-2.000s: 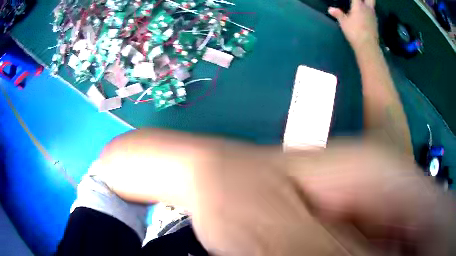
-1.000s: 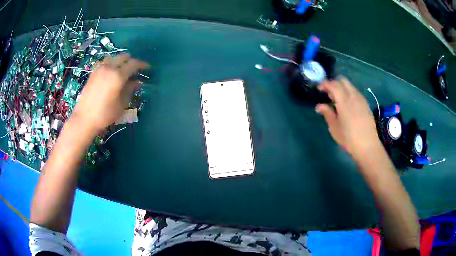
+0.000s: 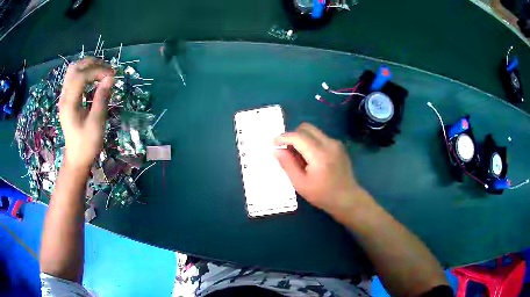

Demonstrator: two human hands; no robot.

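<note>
My left hand is over the heap of green circuit boards at the left, fingers curled; whether its fingertips hold a board cannot be told. My right hand is over the right edge of the smartphone, thumb and forefinger slightly apart, with nothing seen in it. The phone lies with a glaring white screen. A black speaker housing with a round silver speaker and a blue battery lies right of centre, its leads pointing left. A blurred board shows at the heap's right side.
Two more speaker housings lie at the right. The conveyor beyond carries a housing and a small board. A blurred dark thing is at the back left. A red stool stands below the right edge.
My right hand has left the speaker housing and moved left to the phone. My left hand has moved left and slightly up over the heap. The camera view has also shifted.
</note>
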